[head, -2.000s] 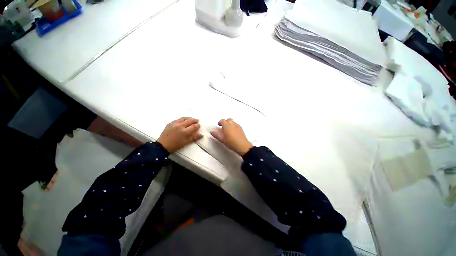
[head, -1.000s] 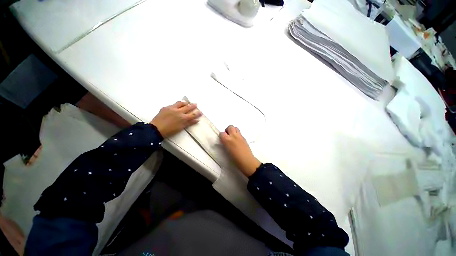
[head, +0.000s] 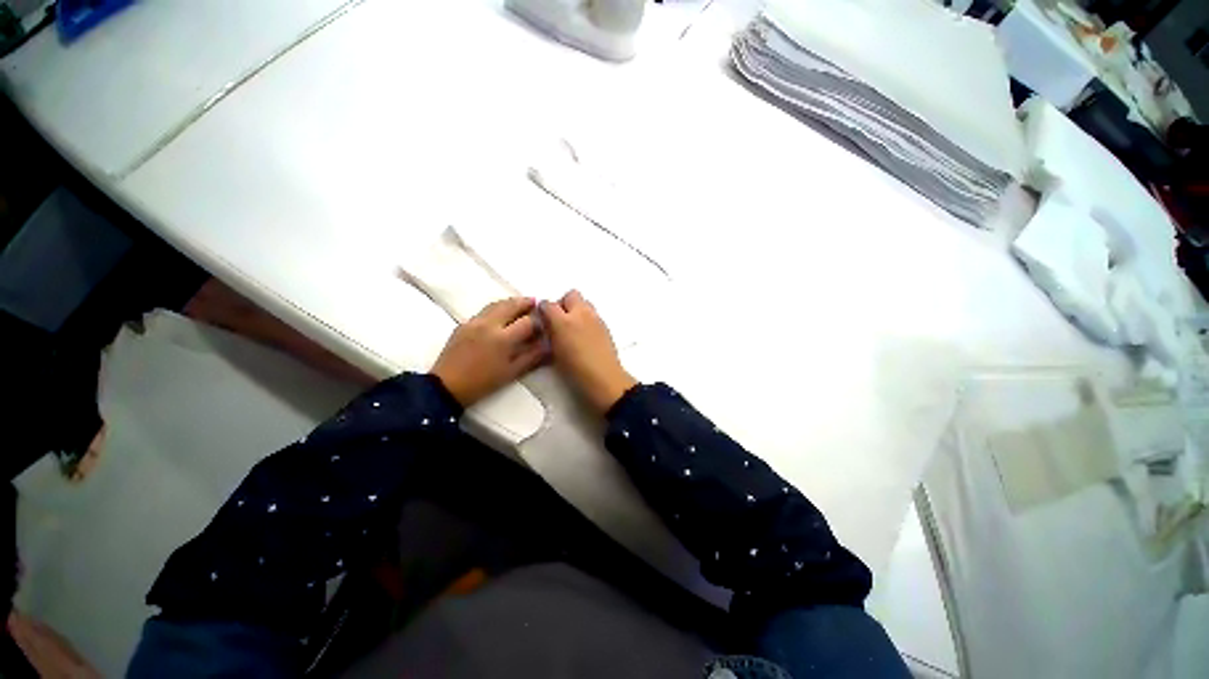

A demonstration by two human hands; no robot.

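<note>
A cream-white garment panel (head: 467, 275) lies on the white table near its front edge, faint against the top. One strap-like end points to the far left, and part of the panel hangs over the near edge. My left hand (head: 493, 349) and my right hand (head: 578, 348) meet on it, fingertips close together, pinching its edge. The exact fold under the fingers is hidden. A thin dark curved line of another strap end (head: 597, 223) shows beyond my hands.
A stack of cut pieces (head: 868, 120) stands at the far right. A white container (head: 583, 24) is at the far side. White crumpled cloth (head: 1081, 252) and an off-white pile (head: 1061, 531) lie at right. Panels (head: 199, 425) are piled low at left.
My left hand has moved nearer to my right hand, down along the panel. The strap end at the far left now shows uncovered and spread wider.
</note>
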